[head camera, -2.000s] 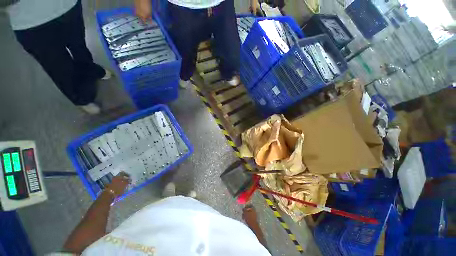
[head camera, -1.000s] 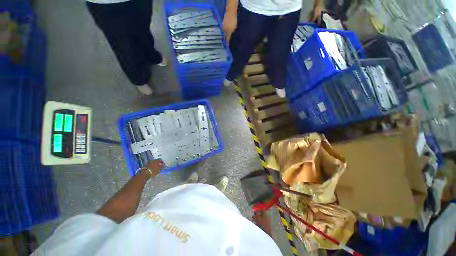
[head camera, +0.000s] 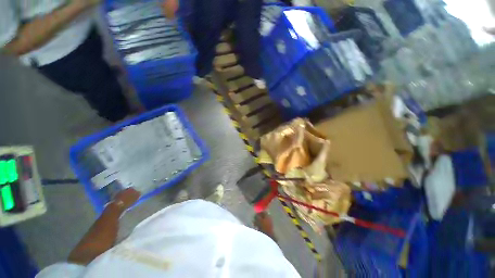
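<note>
A blue plastic crate [head camera: 194, 160] stands on the floor before me, with flat silver-grey metal plates [head camera: 146, 146] laid in it. My left hand [head camera: 125, 200] is at the crate's near-left edge, over the rim and the plates' ends. It is blurred, so its grip cannot be told. My right hand [head camera: 264, 221] shows small and blurred at the right of my body, near the red part of a dustpan [head camera: 258, 184]; its fingers are unclear. A scale indicator [head camera: 33, 187] with green-lit displays is at the left edge, partly cut off.
Two people stand beyond the crate, near a stack of plate-filled blue crates [head camera: 163, 81]. More crates [head camera: 304, 81] stand on a wooden pallet [head camera: 244, 95]. Brown paper [head camera: 296, 149], a cardboard box [head camera: 363, 141] and a red stick [head camera: 374, 225] lie right of the yellow-black tape [head camera: 242, 138].
The view swung right, then back left, so the indicator is now cut off. The left person's bent forearm has come into view. My left hand stays at the crate's near edge.
</note>
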